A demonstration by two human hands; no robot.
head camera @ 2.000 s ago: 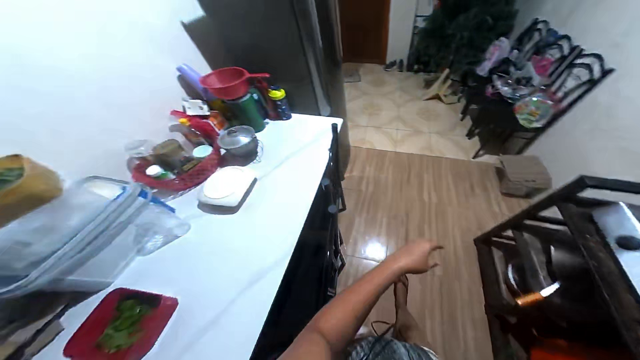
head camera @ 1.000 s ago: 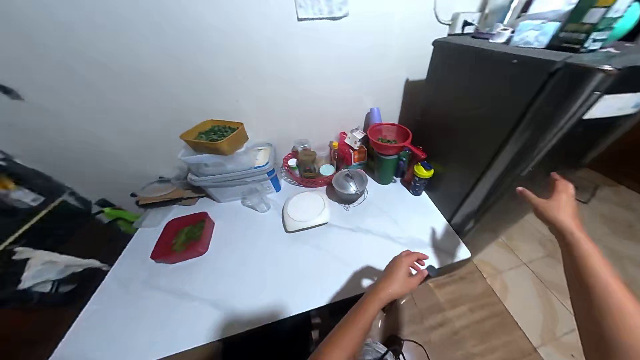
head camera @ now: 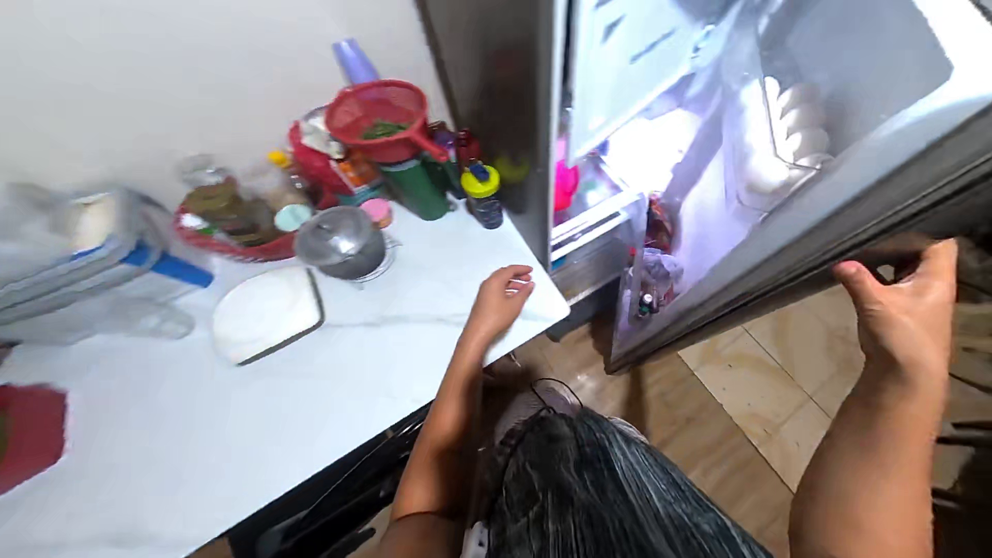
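Note:
The refrigerator door (head camera: 806,232) stands ajar at the right, with my right hand (head camera: 907,294) at its outer edge, thumb and fingers against it. Eggs (head camera: 802,124) sit in a rack on the door's inner side, and small packets and bottles (head camera: 659,279) lie in a lower door bin. Light shines from the inside. My left hand (head camera: 500,298) is held over the corner of the white marbled counter (head camera: 387,372), fingers loosely curled with nothing in them. Nearest to it stand a dark bottle with a yellow lid (head camera: 482,198) and a metal pot (head camera: 341,242).
A red strainer (head camera: 380,120) with greens rests on a green container (head camera: 417,188). A red basket (head camera: 256,252) of jars, a white kitchen scale (head camera: 267,314), clear plastic boxes (head camera: 101,256) and a red tray (head camera: 31,434) stand further left. Tiled floor (head camera: 744,372) shows below the door.
The refrigerator door was closed one second ago and is now open, with my right hand on it. The view has turned and come nearer to the refrigerator.

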